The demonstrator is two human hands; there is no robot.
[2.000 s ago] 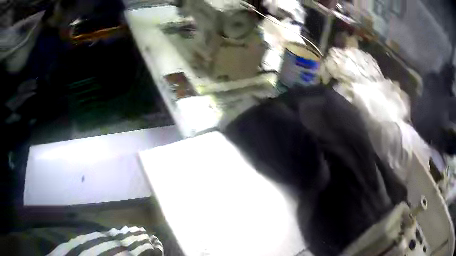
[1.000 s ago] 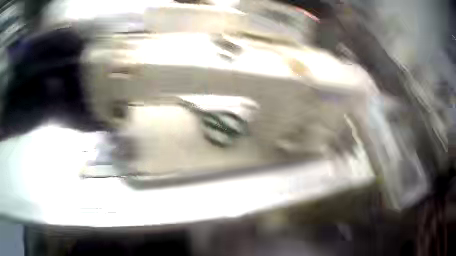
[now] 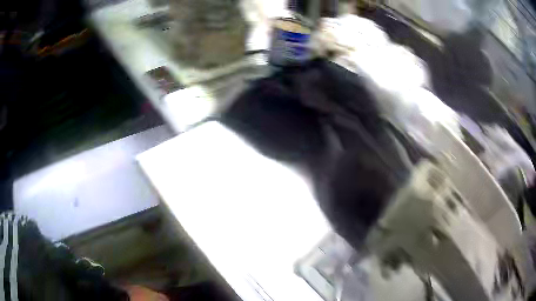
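Note:
A dark garment [image 3: 347, 170] lies heaped on the far side of the white machine table [image 3: 229, 194], against the off-white sewing machine head [image 3: 423, 217] at the lower right. Shiny metal of the machine bed [image 3: 322, 267] shows blurred near the bottom edge. My left hand [image 3: 146, 293] is at the bottom edge, mostly cut off, below a dark sleeve with white stripes. It is left of the table, and its fingers cannot be made out. My right hand is out of the picture.
A lower white board [image 3: 88, 182] adjoins the table at left. Behind are a blue and white tin can [image 3: 291, 42], a heap of white cloth [image 3: 388, 64] and a small brown item [image 3: 163, 79] on another table. The far left is dark.
The view has swung from the blurred machine close-up with green handles back to the table and dark garment. The striped sleeve and my left hand now show at lower left.

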